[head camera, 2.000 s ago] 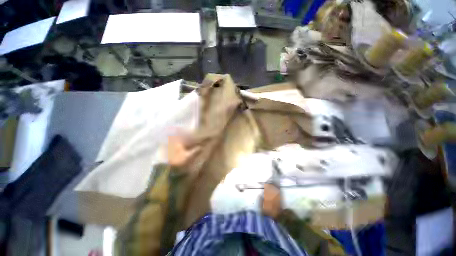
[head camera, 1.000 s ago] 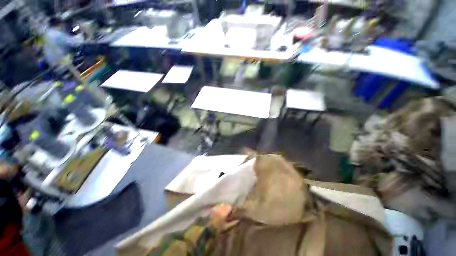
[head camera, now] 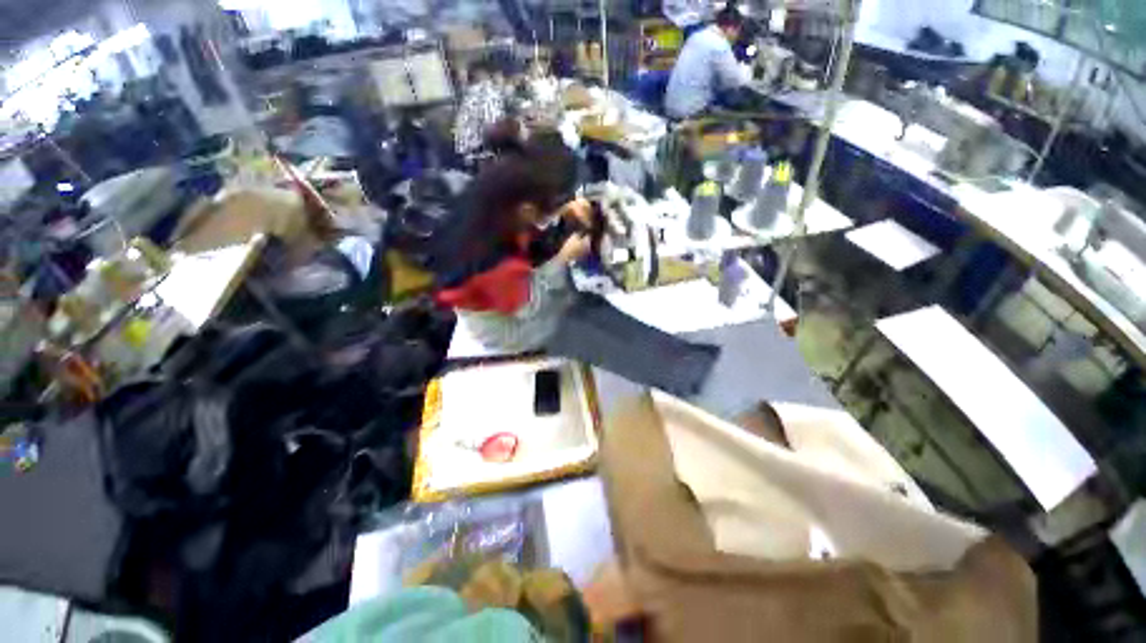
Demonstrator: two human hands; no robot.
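Note:
A large fabric panel, brown on one side and pale beige on the other [head camera: 742, 484], lies in folds at the lower right and runs out of the bottom edge. My left hand [head camera: 611, 598] is small, blurred and cut off low in the picture, at the panel's left edge beside a patterned sleeve. Its fingers cannot be made out, so its grip is unclear. My right hand is not in view.
A yellow-edged tray [head camera: 434, 440] holds red-handled scissors [head camera: 498, 446] and a black phone [head camera: 547, 391]. Crumpled clear plastic [head camera: 465, 534] lies below it. A person [head camera: 515, 239] sits close ahead with dark cloth [head camera: 641, 345]. Black cloth heaps [head camera: 226, 440] fill the left.
The view has swung far to the left, bringing in the tray and seated person. The machine has left the picture. My left hand is now lower and cut off; my right hand has left view.

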